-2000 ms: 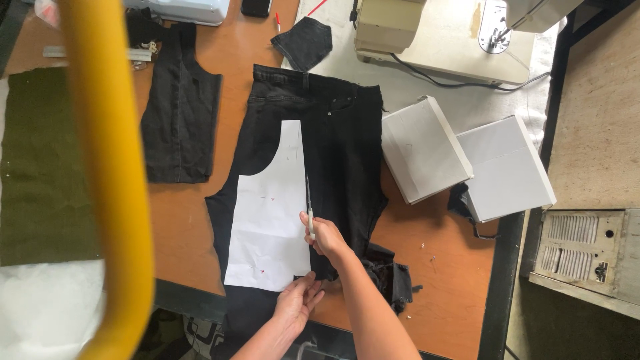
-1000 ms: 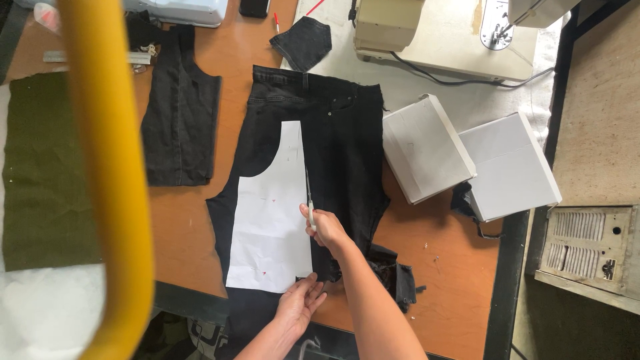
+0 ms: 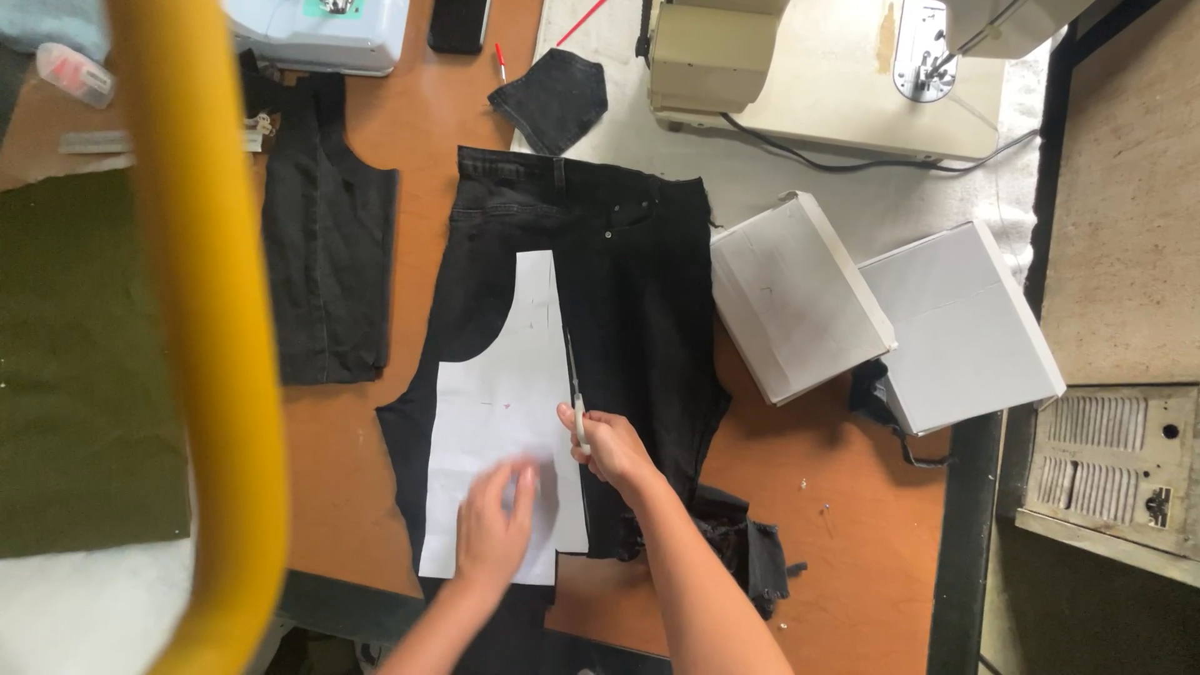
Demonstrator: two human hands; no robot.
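Note:
Black denim jeans (image 3: 647, 319) lie spread on the orange table, and a white paper pattern piece (image 3: 497, 403) rests on them. My right hand (image 3: 609, 450) grips scissors with light handles (image 3: 579, 422), their blades pointing away from me along the pattern's right edge. A cut runs in the denim beside that edge below my hand. Blurred by motion, my left hand (image 3: 497, 525) is over the lower part of the pattern, fingers apart and holding nothing. To the left lies a cut black denim piece (image 3: 328, 253); a small denim pocket piece (image 3: 561, 98) lies beyond the waistband.
Two white boxes (image 3: 797, 300) stand to the right, near a sewing machine (image 3: 825, 84). Black fabric scraps (image 3: 750, 553) and loose pins lie at the lower right. Olive cloth (image 3: 84, 375) is at the left, behind a yellow bar (image 3: 206, 328) crossing the near view.
My left hand has left the pattern's lower right corner and moved up and left over the paper. My right hand keeps hold of the scissors at the pattern's right edge.

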